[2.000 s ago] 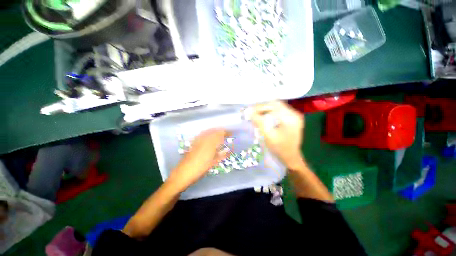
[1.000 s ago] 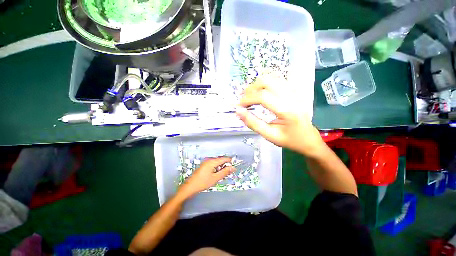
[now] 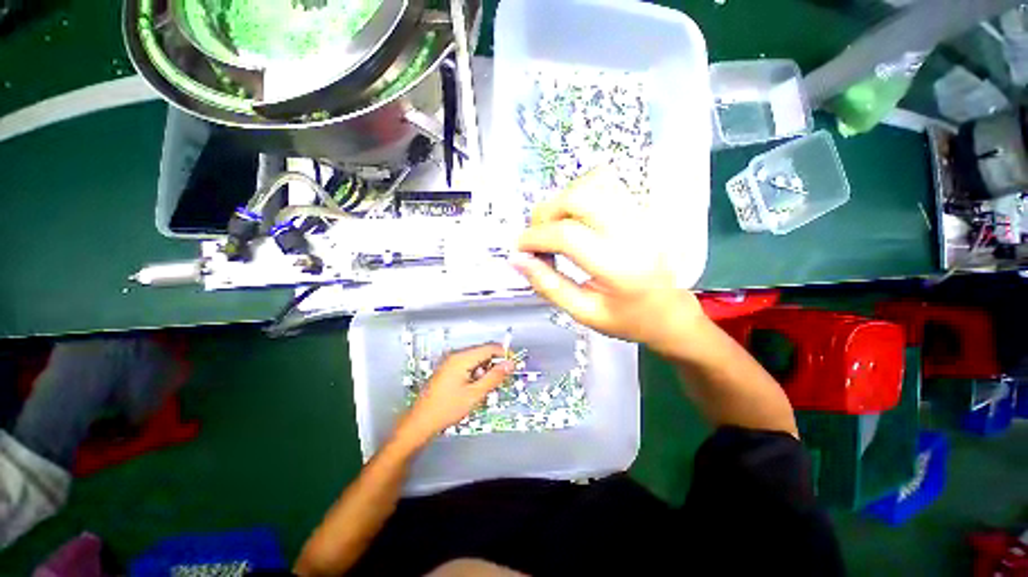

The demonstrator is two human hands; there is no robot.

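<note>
My left hand [image 3: 460,381] is over the lap-side tub [image 3: 496,460], a small white-and-green part [image 3: 513,358] pinched at its fingertips. Loose white and green parts [image 3: 530,408] lie thinly spread in that tub. My right hand [image 3: 609,262] is at the right end of the machine's silvery-white fixture [image 3: 451,254], thumb and fingertips close together. Glare there hides whether a part is between them. The slim pneumatic cylinder [image 3: 169,274] sticks out at the machine's left end.
The steel bowl feeder [image 3: 327,126] stands behind the fixture. The bench tub [image 3: 690,135], with heaped parts, is right of it. Two small clear boxes [image 3: 758,104] [image 3: 817,180] stand further right. Red stools [image 3: 851,363] are beside the bench. Another person's leg [image 3: 85,389] shows at the lower left.
My right hand has gone from over the lap-side tub up to the fixture and, since a second ago, slightly left. My left hand stays over the tub. The camera view has shifted.
</note>
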